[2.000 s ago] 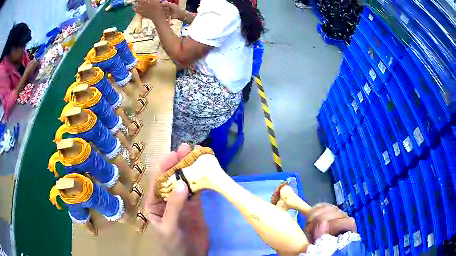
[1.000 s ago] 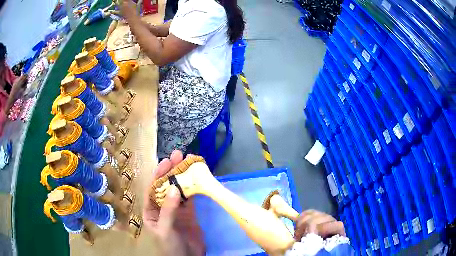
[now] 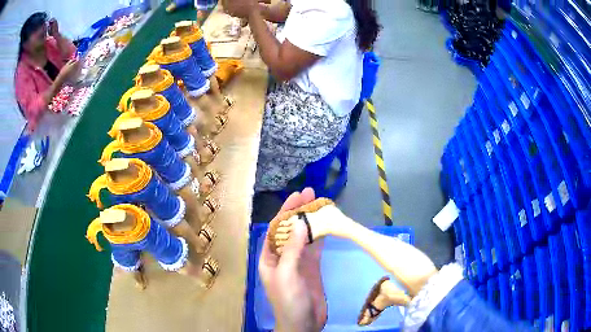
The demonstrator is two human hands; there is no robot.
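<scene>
My left hand (image 3: pixel 297 272) is closed around one sandalled foot (image 3: pixel 304 227) of a figure lower body, thumb over the toes and fingers behind the sole. The leg slopes down right to a white cuff (image 3: pixel 435 295) and blue shorts (image 3: pixel 479 311), cut off by the bottom edge. The second sandalled foot (image 3: pixel 378 300) hangs free below it, over a blue tray (image 3: pixel 353 272) with a pale inside. My right hand is not in view.
Several figure lower bodies (image 3: pixel 150 235) stand in a row on the cardboard-covered bench (image 3: pixel 227 227), beside a green conveyor (image 3: pixel 65 227). A seated person (image 3: pixel 317 71) is ahead. Stacked blue trays (image 3: pixel 525 175) stand at right. Another person (image 3: pixel 42 71) sits at far left.
The view has shifted, so the bench row lies further right. The held figure has turned, showing more of the free foot's sandal. My right hand, earlier on the free leg, has gone from view.
</scene>
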